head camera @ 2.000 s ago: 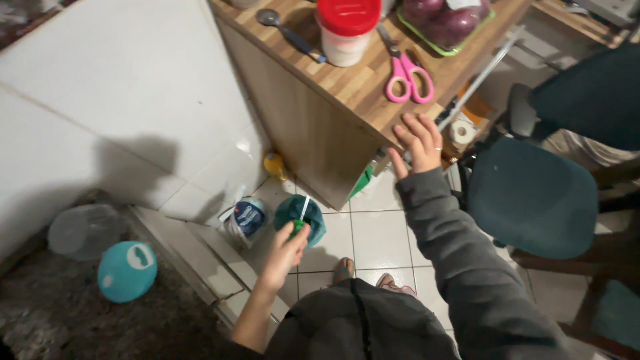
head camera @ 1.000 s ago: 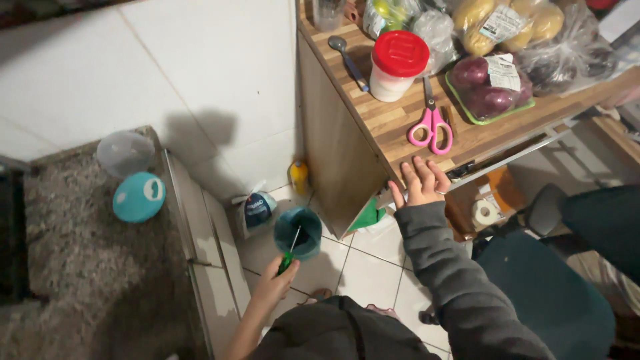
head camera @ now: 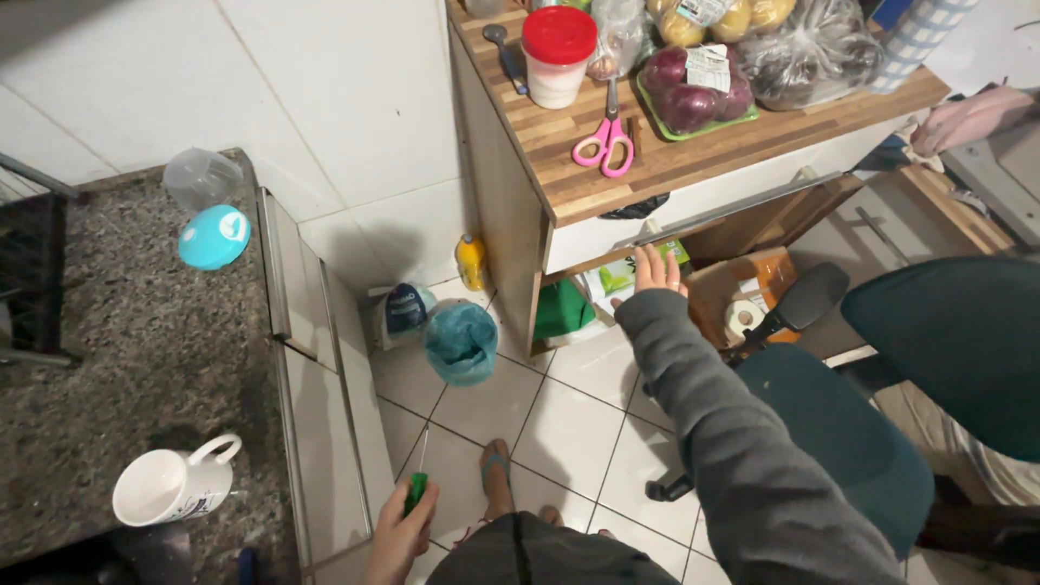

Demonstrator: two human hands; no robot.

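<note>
My left hand point(head camera: 404, 520) is closed around the green handle of a thin-bladed tool point(head camera: 415, 490), its narrow metal blade pointing up over the floor tiles. Beyond the blade, on the floor, stands a bin lined with a teal plastic bag point(head camera: 461, 344). My right hand point(head camera: 660, 272) is at the front of the wooden-topped cabinet, fingers on or near its drawer edge; whether they grip it cannot be told. Above it on the countertop lie pink-handled scissors point(head camera: 605, 146), beside a red-lidded plastic tub point(head camera: 559, 57) and a tray of wrapped purple onions point(head camera: 697, 91).
A granite counter point(head camera: 162, 366) at left holds a white mug point(head camera: 175, 481), a turquoise lid point(head camera: 214, 237) and a clear container point(head camera: 201, 177). A yellow bottle point(head camera: 470, 262) stands by the cabinet. An office chair point(head camera: 837, 439) is at right, near a cardboard box point(head camera: 780, 284).
My left hand with the green-handled tool has moved away from the bin, back toward my body. My right hand has shifted from the countertop corner to the drawer front. The view has shifted.
</note>
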